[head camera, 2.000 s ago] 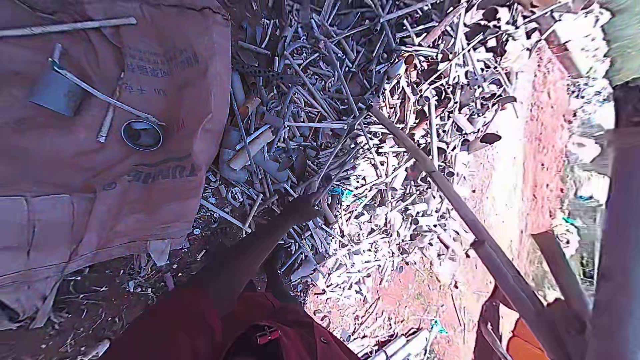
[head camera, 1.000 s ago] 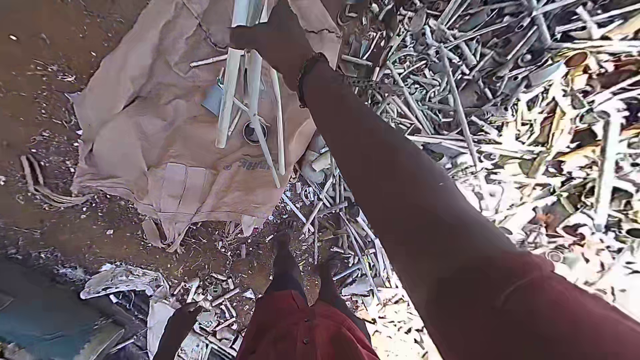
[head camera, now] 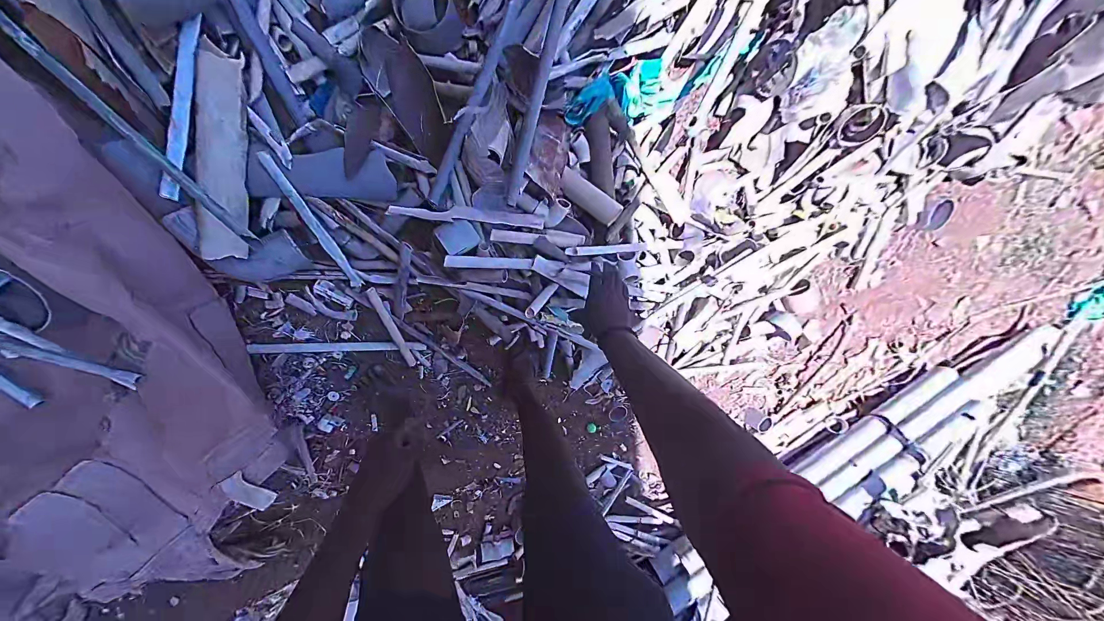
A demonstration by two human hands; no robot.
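My right hand (head camera: 609,304) reaches down into the heap of scrap plastic pipe and touches the end of a short split pipe piece (head camera: 562,276); whether its fingers are closed on it cannot be told. My left hand (head camera: 390,461) hangs low in shadow in front of my leg, its fingers hard to make out, with nothing visible in it. Around the right hand lie thin pale pipes (head camera: 614,248) and a wider tube (head camera: 591,197). Several pale strips (head camera: 73,360) rest on the brown sack at the left.
The brown woven sack (head camera: 129,345) is spread on the ground at left. Pipe scrap covers the top and right. A tied bundle of long pale pipes (head camera: 897,431) lies at lower right. Turquoise plastic (head camera: 638,90) sits in the heap. My feet stand on littered soil at the heap's edge.
My right hand was over the sack with long pale strips a second ago; now it is down at the heap without them. Strips lie on the sack. The view has swung right.
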